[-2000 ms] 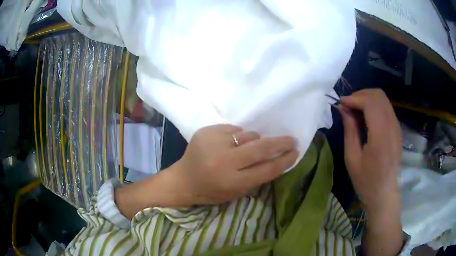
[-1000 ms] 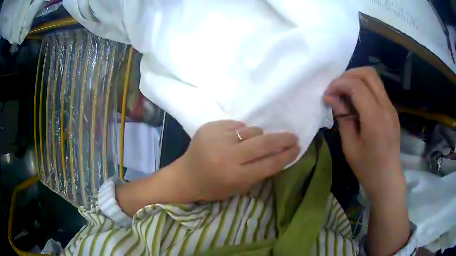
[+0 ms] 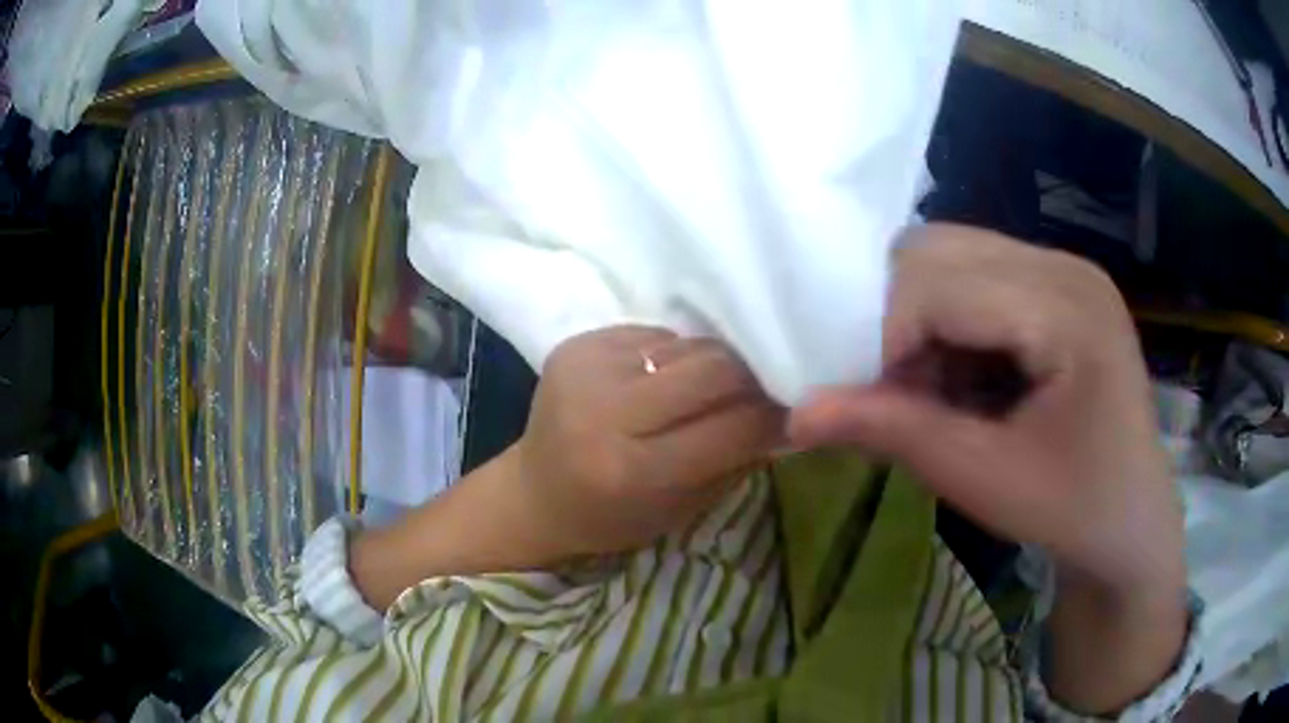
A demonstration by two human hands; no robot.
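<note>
A white garment piece [image 3: 608, 156] hangs from the table over my lap and fills the upper centre, overexposed in parts. My left hand [image 3: 657, 417], with a ring, is closed on its lower edge. My right hand [image 3: 1011, 381] is beside it at the right, its thumb tip touching the cloth's lower corner near my left fingers. It pinches the cloth there. No tool shows in my right hand; its palm and curled fingers are partly hidden and dark.
A yellow-framed rack [image 3: 233, 339] covered in clear plastic stands at the left. The white table [image 3: 1131, 64] curves across the upper right. More white cloth [image 3: 1237, 579] lies at the lower right. Gathered white pieces [image 3: 64, 64] hang at the upper left. My olive apron [image 3: 848, 607] is below the hands.
My right hand has moved left and down to the cloth's lower corner by my left hand. The thin dark tool seen earlier in it no longer shows. The cloth's right side is drawn inward.
</note>
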